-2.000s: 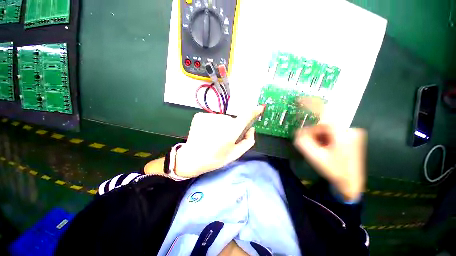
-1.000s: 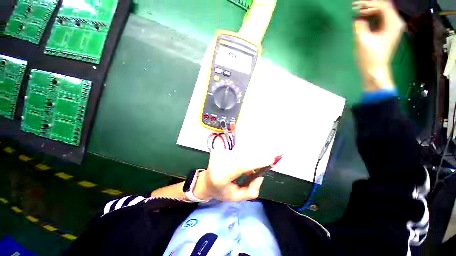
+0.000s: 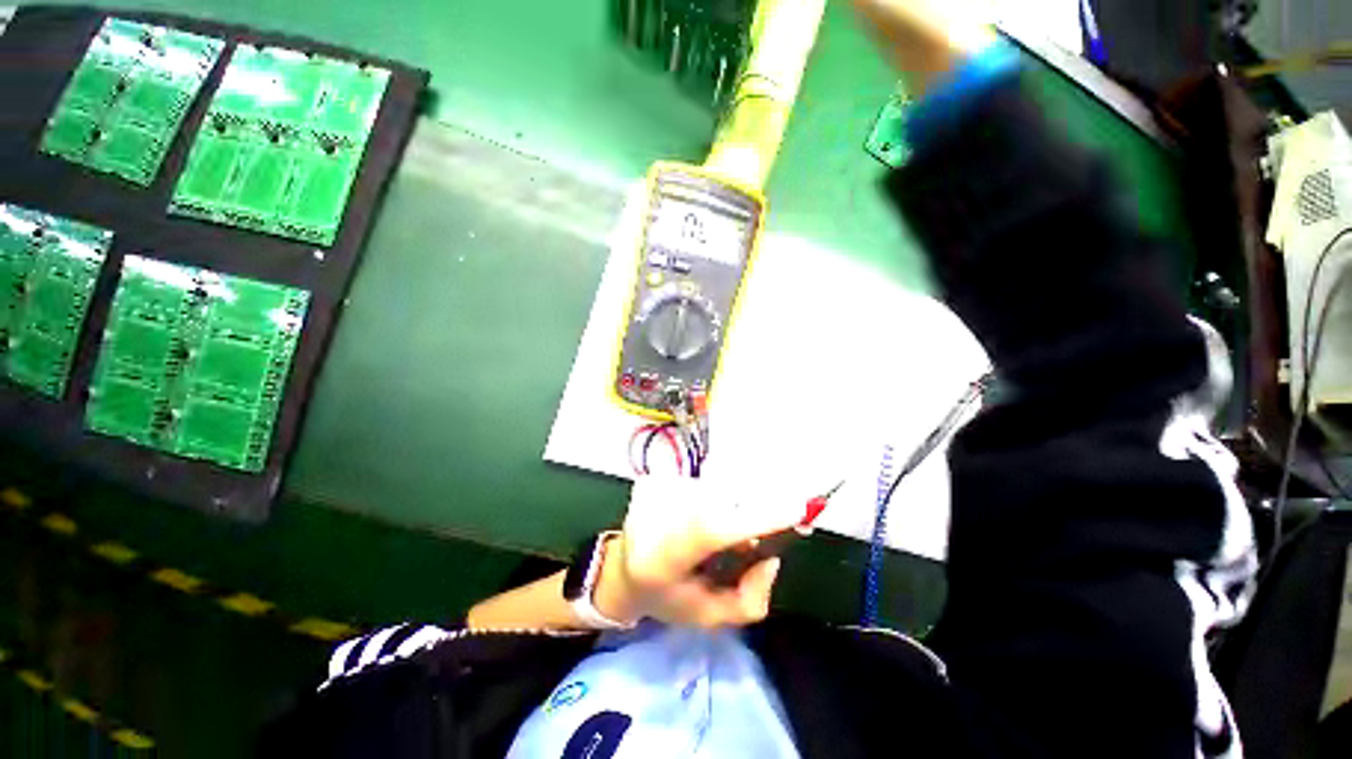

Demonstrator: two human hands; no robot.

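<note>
My left hand (image 3: 690, 564) is closed around the red test probe (image 3: 774, 537), its red end and thin tip pointing to the upper right above the white sheet. My right hand (image 3: 922, 33) is reached far forward at the top edge, partly cut off; its fingers and anything in them are out of view. The digital multimeter (image 3: 687, 297) lies on the white sheet (image 3: 830, 319) with leads (image 3: 663, 445) looping from its bottom jacks. The black test probe (image 3: 942, 430) lies at the sheet's right, partly hidden by my right sleeve.
A black tray (image 3: 334, 245) on the left holds several green circuit board panels (image 3: 200, 363). A yellow strip (image 3: 767, 89) runs up behind the meter. A small green board part (image 3: 890, 131) shows near my right forearm. A blue coiled cord (image 3: 878, 549) crosses the sheet's front edge. Pale equipment (image 3: 1312, 186) stands far right.
The circuit board panel has gone from the white sheet, and the black probe came to lie there. My right hand moved off the board, out to the right, then forward to the top edge.
</note>
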